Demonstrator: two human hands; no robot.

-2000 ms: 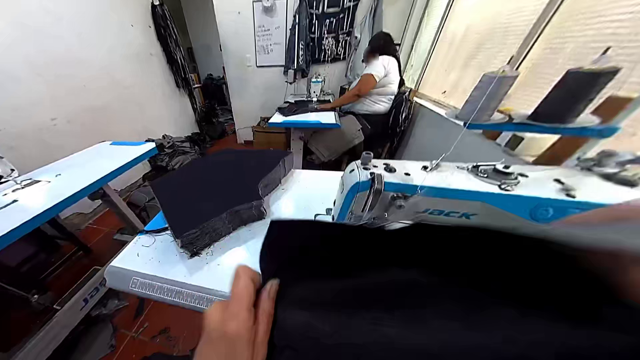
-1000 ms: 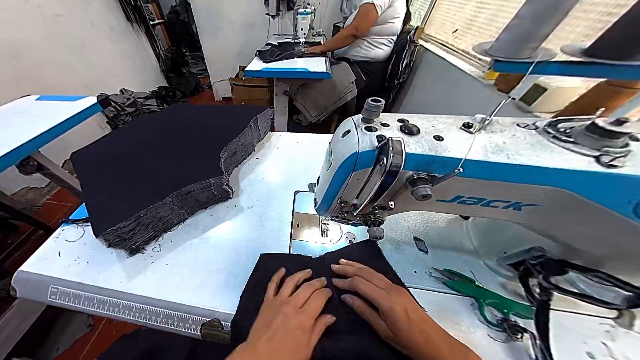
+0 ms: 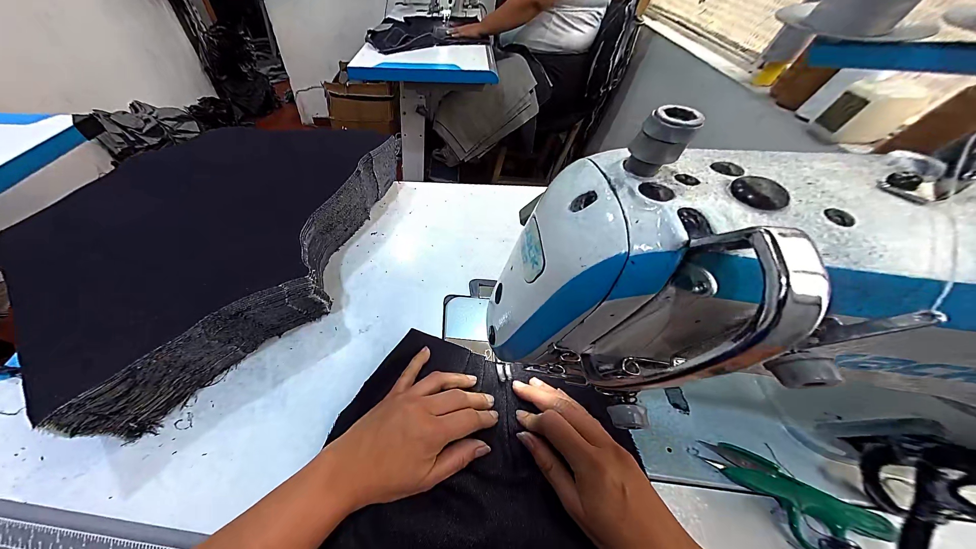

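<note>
A piece of dark fabric lies on the white sewing table, its far edge at the presser foot of a Jack sewing machine. Flat on the fabric, left of a raised seam, rests my left hand with its fingers spread. My right hand presses the fabric just right of that seam, fingertips close to the foot. Neither hand grips anything. The needle itself is hard to make out behind the machine head.
A thick stack of dark cut fabric covers the table's left side. Green-handled thread snips and black-handled scissors lie at the right. A ruler strip runs along the front edge. Beyond, a person sits at another sewing table.
The fabric, held up in front of the machine at first, was laid down on the table and now reaches the presser foot. Both hands have moved forward with it. The view has come closer.
</note>
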